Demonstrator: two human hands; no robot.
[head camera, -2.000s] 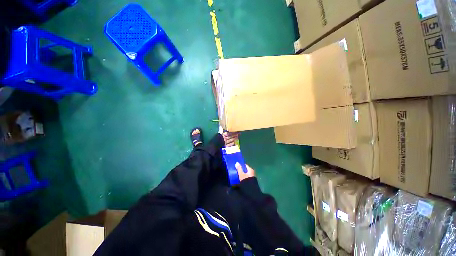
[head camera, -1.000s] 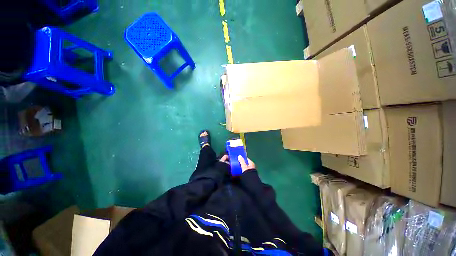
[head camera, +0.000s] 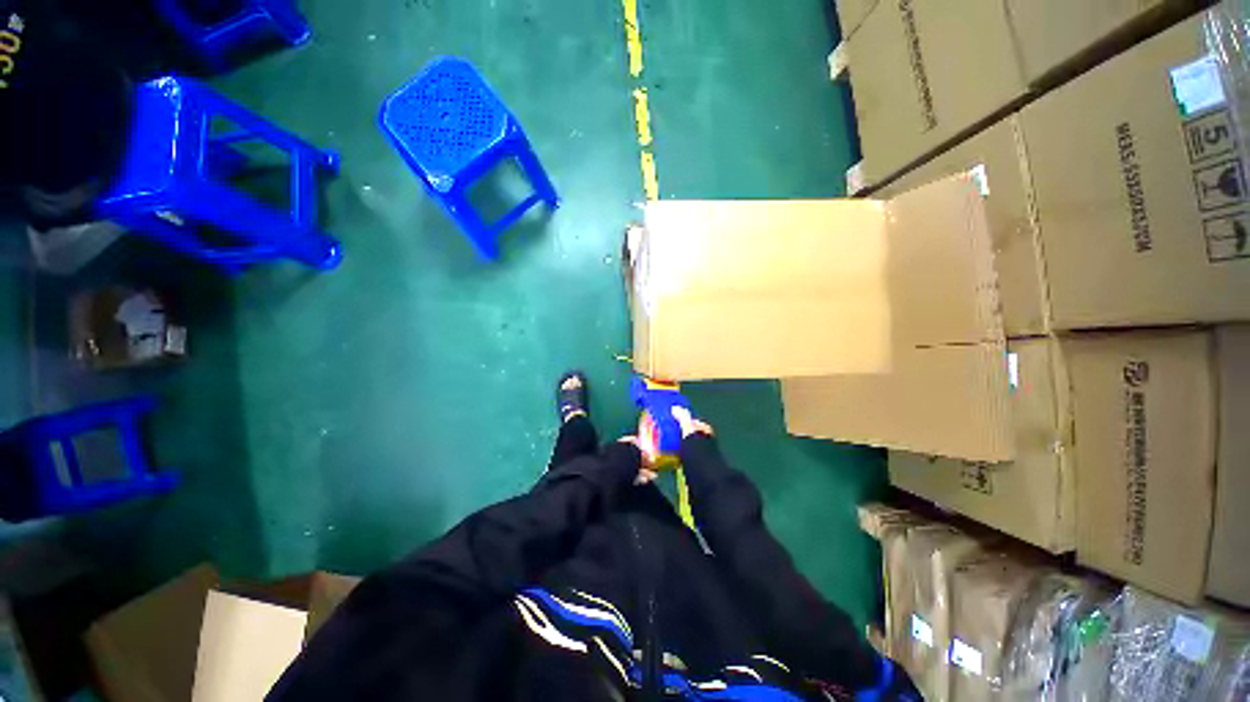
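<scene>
The brown stack of flat carton blanks (head camera: 768, 288) leans toward the large cartons at the right, in front of me. The blue tape gun (head camera: 661, 401) is between my hands, just below the near edge of the blanks, with an orange-yellow part at its lower end. My right hand (head camera: 691, 422) is on the tape gun's right side. My left hand (head camera: 642, 450) is at its lower left side, small in view; its fingers are partly hidden and I cannot tell how firmly it grips.
Large printed cartons (head camera: 1131, 206) stand stacked at the right, with wrapped bundles (head camera: 994, 603) below them. A blue stool (head camera: 446, 124) stands ahead, others at the left. An open carton (head camera: 254, 638) is at the lower left. A yellow line (head camera: 642, 117) crosses the green floor.
The tape gun has turned, so its orange-yellow end now shows toward me. My left hand has come to its lower left side. The whole view has shifted slightly.
</scene>
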